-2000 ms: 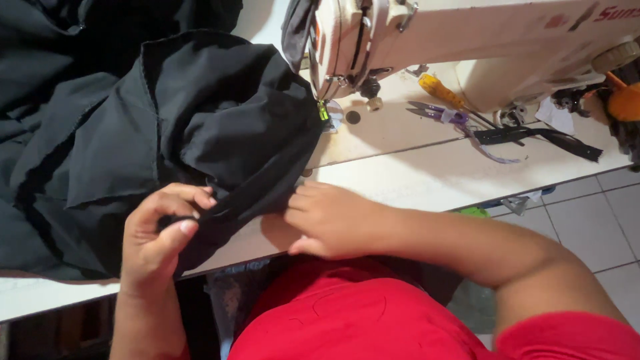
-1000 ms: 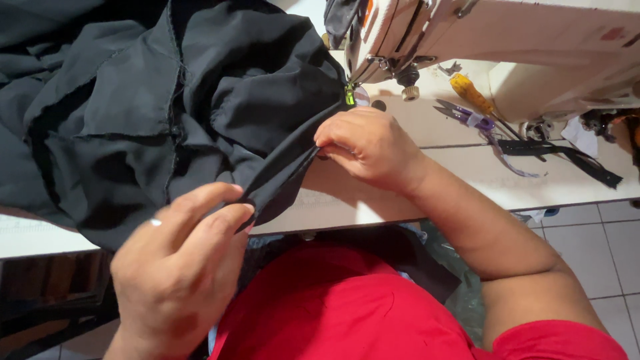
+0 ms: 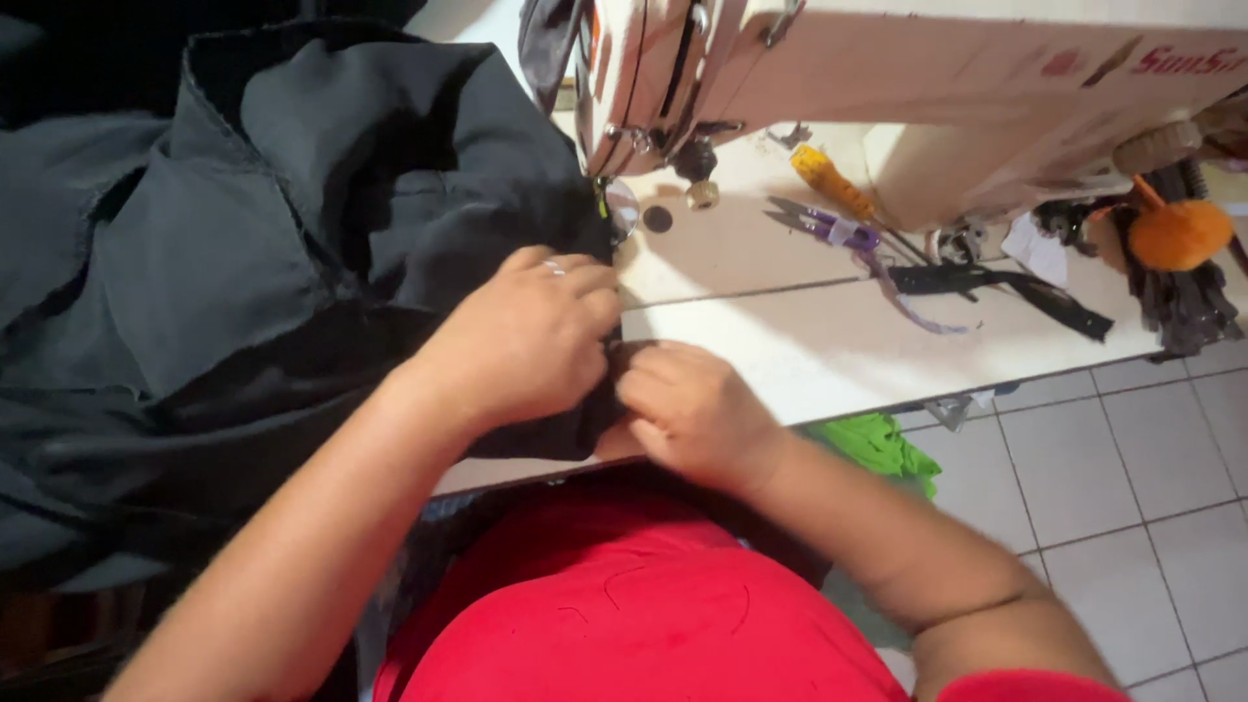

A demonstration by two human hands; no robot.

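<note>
Black fabric (image 3: 390, 214) lies bunched over the left part of the sewing table, its right edge running under the head of a white SunSir sewing machine (image 3: 877, 68). My left hand (image 3: 536, 336), with a ring on one finger, rests on the fabric near that edge, fingers curled onto the cloth. Just to its right and slightly lower, my right hand (image 3: 682, 405) pinches the fabric's edge close to the table's front. The two hands almost touch. Both sets of fingertips are partly hidden. A small yellow-green piece (image 3: 602, 200) shows at the needle area, beside the cloth.
Purple-handled thread snips (image 3: 838, 230) and a yellow-handled tool (image 3: 829, 180) lie under the machine arm. Black strips (image 3: 1014, 283), a white scrap (image 3: 1038, 249) and an orange fuzzy object (image 3: 1180, 234) are farther right. The table's front edge (image 3: 975, 382) runs above green cloth (image 3: 877, 448) and a tiled floor.
My left hand has moved forward and right, onto the fabric beside my right hand. My right hand is now lower, farther from the needle area than a second ago. The fabric edge between them has shifted.
</note>
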